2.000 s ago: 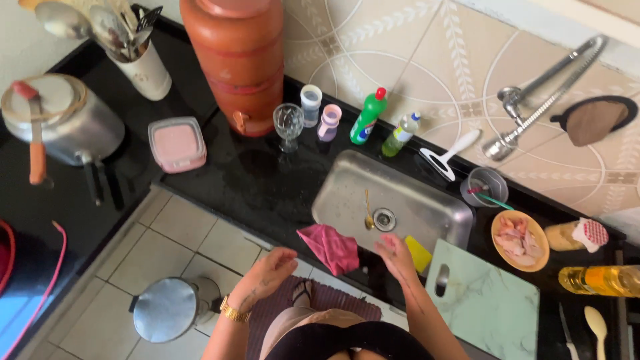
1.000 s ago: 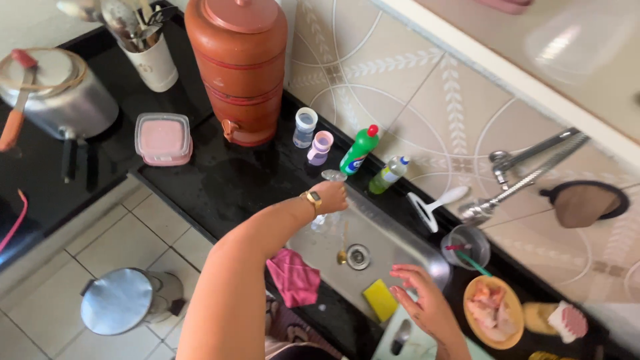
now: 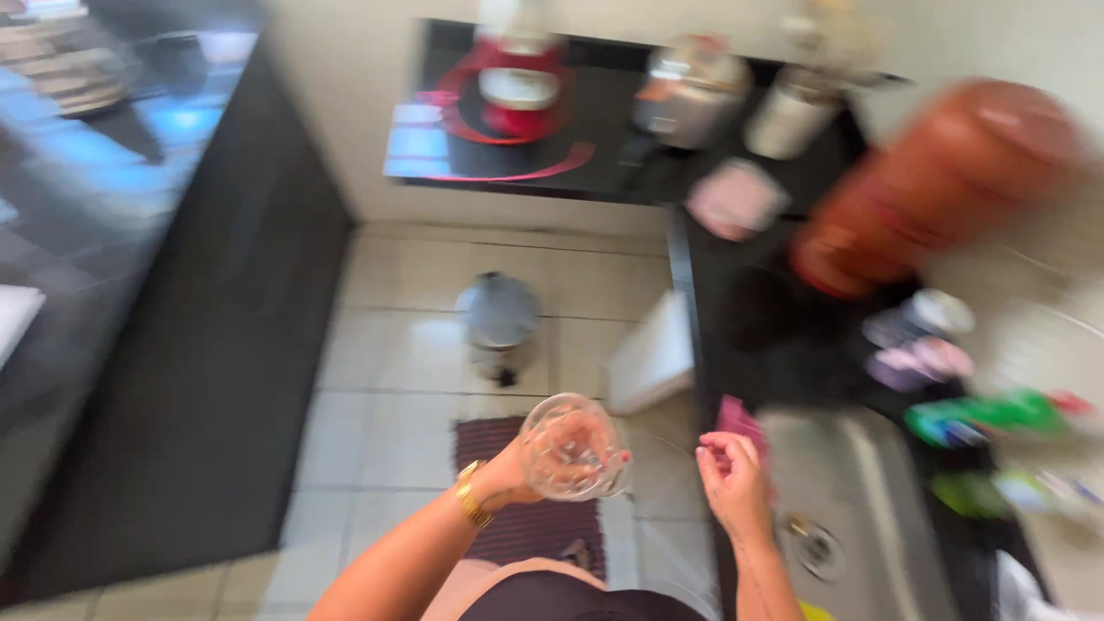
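Observation:
My left hand point(image 3: 552, 461), with a gold watch at the wrist, is closed around a clear glass goblet point(image 3: 576, 447) held over the floor with its round mouth facing up. My right hand point(image 3: 731, 461) has its fingers curled at the counter's front edge, beside a pink cloth point(image 3: 743, 424); blur hides whether it touches the cloth. Right of that hand lies the stainless steel sink point(image 3: 849, 448) with its drain point(image 3: 815, 548).
A large clay water filter point(image 3: 940, 190), cups point(image 3: 923, 360) and a green detergent bottle point(image 3: 992, 416) stand along the dark counter. A pedal bin point(image 3: 500, 310) stands on the tiled floor near a striped mat point(image 3: 487, 431). A dark countertop point(image 3: 103, 207) rises at left.
My left hand reached over the sink one second ago; it now holds the goblet that stood by the filter earlier. The view has swung far to the left.

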